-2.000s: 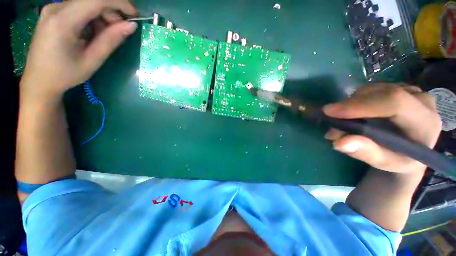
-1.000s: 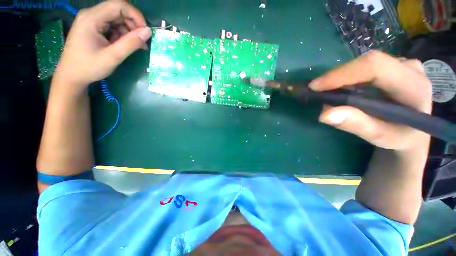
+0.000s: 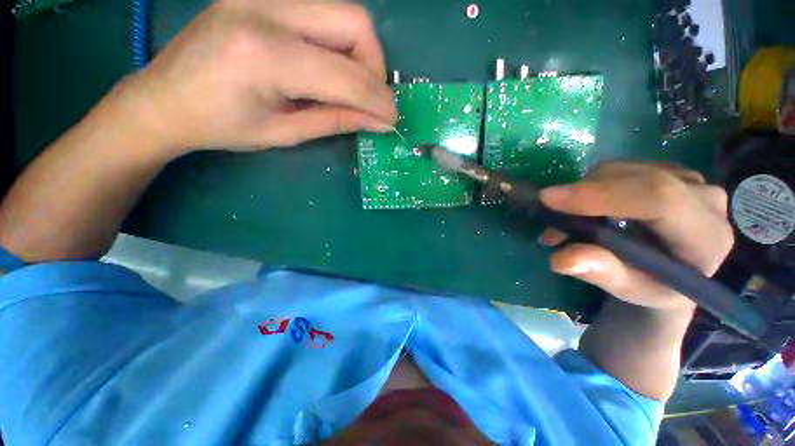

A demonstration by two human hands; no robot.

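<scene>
Two green circuit boards lie side by side on the dark green mat, the left board and the right board, with silvery parts jutting from their top edges. My right hand holds the black soldering iron; its tip is over the middle of the left board. My left hand covers the left board's upper left corner. Its fingertips pinch a thin strand of solder wire that points toward the iron tip. I cannot tell whether the tip touches the board.
A clear tray of small black components stands at the upper right, with a yellow tape roll beside it. A black housing with a round pale label is at the right. A blue coiled cord runs at the upper left.
My left hand has moved from beside the left board's upper corner to over that board. The iron tip has gone from the right board to the left board. The view has shifted.
</scene>
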